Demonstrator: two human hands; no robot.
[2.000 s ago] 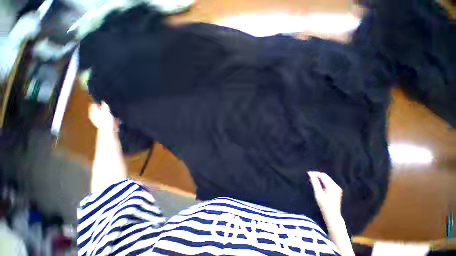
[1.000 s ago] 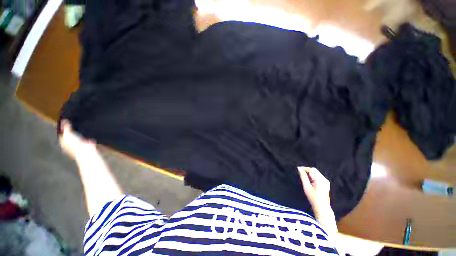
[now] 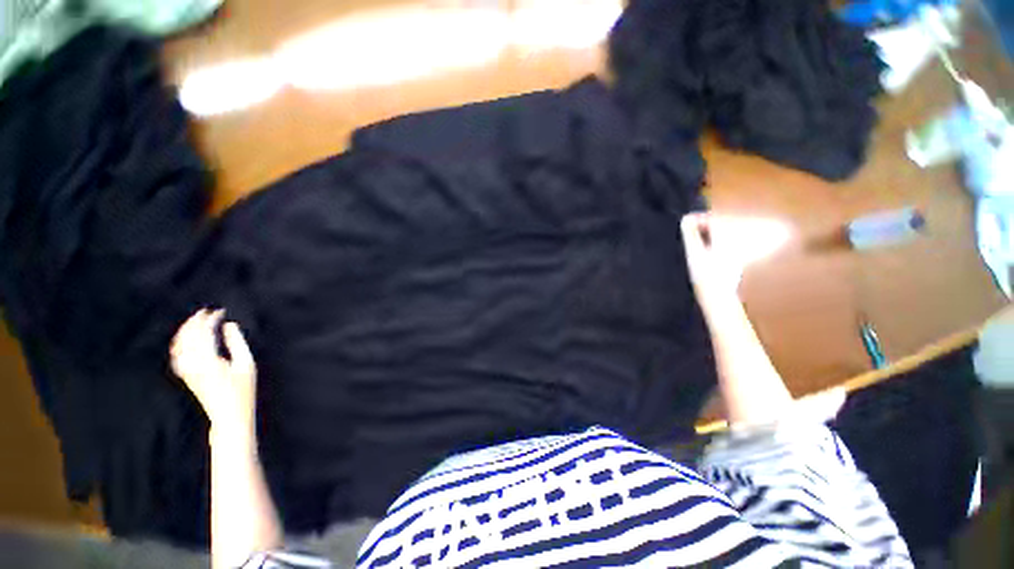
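A large black dress [image 3: 478,289] lies spread over the table in front of me, its wide body in the middle and more black cloth at the left. My left hand [image 3: 217,356] is over the cloth at the left, fingers curled; whether it pinches the fabric is unclear. My right hand [image 3: 703,239] is at the dress's right edge, its fingertips against the cloth, blurred by glare. Small teal thread snips [image 3: 873,346] lie at the right near the table edge.
The orange-brown table [image 3: 801,289] has a pale edge at right. A crumpled black garment [image 3: 778,89] lies upper right. A grey-silver cylinder [image 3: 886,227] lies at right, beyond it white and light-blue cloths [image 3: 978,145]. Pale green cloth [image 3: 100,22] is upper left. Black cloth [image 3: 917,445] is lower right.
The view has swung to the right. The dress is spread squarer in front of me. My left hand is now over the cloth, and my right hand has moved up to its right edge.
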